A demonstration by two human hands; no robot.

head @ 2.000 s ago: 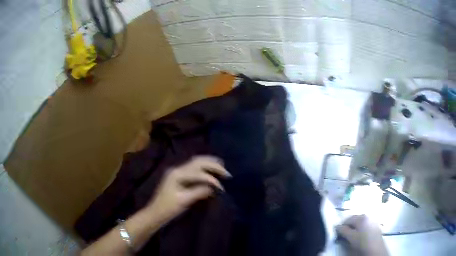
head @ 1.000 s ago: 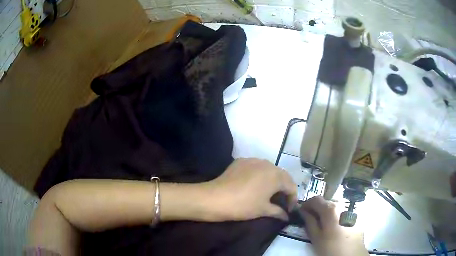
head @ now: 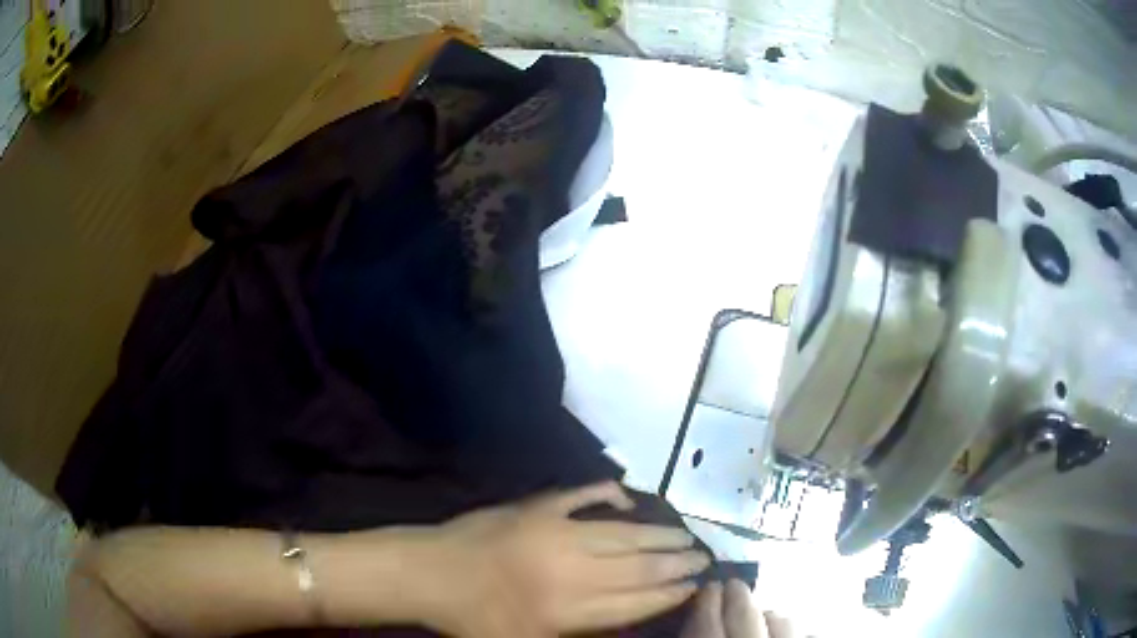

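Observation:
The dark plum-brown garment (head: 237, 361) lies in soft folds over the table's left part, with brown patterned lace trim (head: 480, 206) near its top. A pale curved band (head: 576, 224) shows at its right edge. My left hand (head: 561, 567) lies flat on the cloth with fingers stretched toward the needle area. My right hand (head: 738, 613) is cut off by the lower edge; its fingers touch the dark cloth edge, and its grip is unclear. The cream-white sewing machine (head: 873, 337) stands at right. Its presser foot area (head: 798, 492) is brightly lit, left of my right hand's cloth edge or above it.
A brown cardboard guard (head: 150, 150) stands at left, with a yellow plug (head: 47, 56) at the top left. A tiny black scrap (head: 611, 209) lies on the white table (head: 711, 175). Thin dark tweezers or a tool (head: 995, 541) and blue-handled snips (head: 1087, 618) lie at lower right.
My left hand has opened from its pinch and spread flat on the cloth. My right hand has moved lower and left, mostly out of view. The machine appears slightly farther right.

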